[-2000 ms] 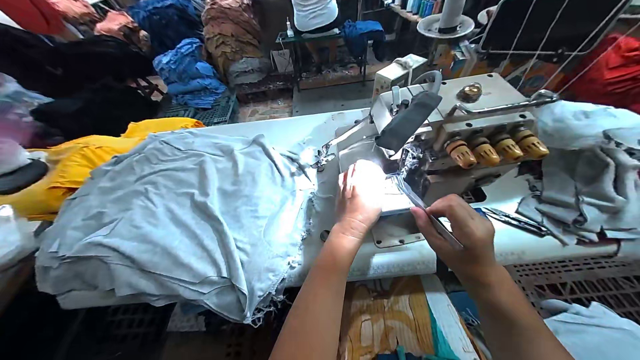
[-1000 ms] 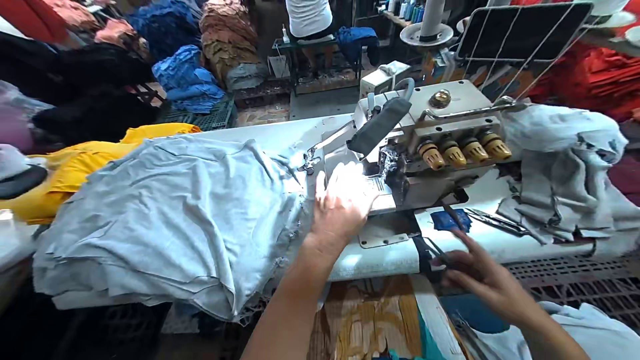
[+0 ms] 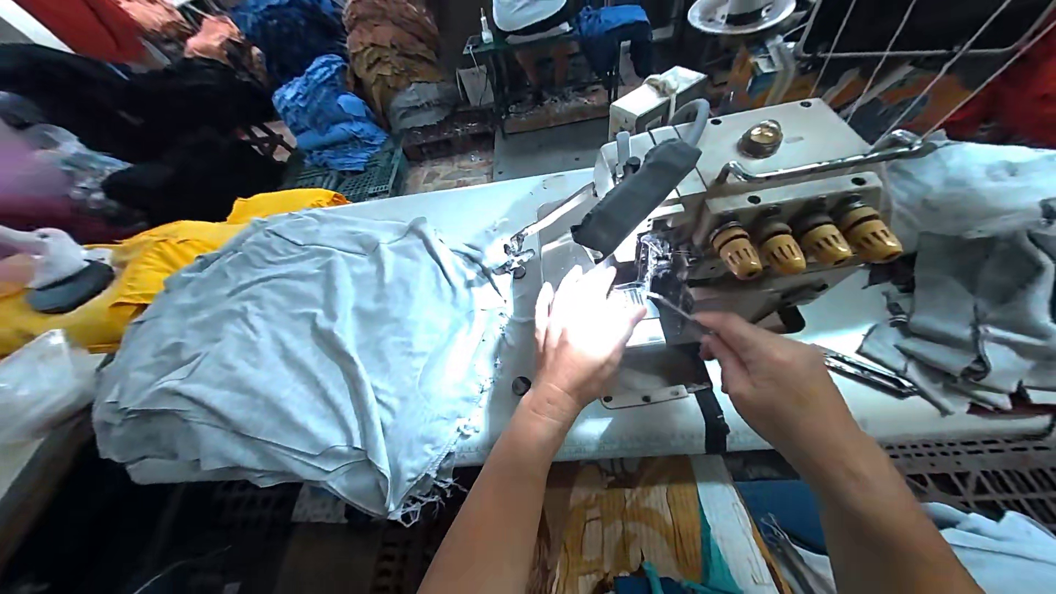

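An overlock sewing machine (image 3: 792,140) with several yellow tension knobs stands on the white table. My left hand (image 3: 582,334) lies on the machine's plate left of the needle area, fingers apart under bright light; whether anything is under it is hidden. My right hand (image 3: 755,355) pinches a thin metal tool (image 3: 681,311), perhaps tweezers or a screwdriver, whose tip reaches the needle area. Left of my left hand, a pile of light grey fabric (image 3: 313,346) lies with frayed edges toward the machine.
Metal tools (image 3: 870,371) and grey fabric pieces (image 3: 982,322) lie right of the machine. Yellow fabric (image 3: 157,272) is at the left. A black padded bar (image 3: 637,198) juts above my left hand. Beyond the table sits a person (image 3: 532,16).
My right hand, lower and away from the needle area one second ago, has moved up to it with the thin tool. The blue scrap seen beside the machine a second ago no longer shows.
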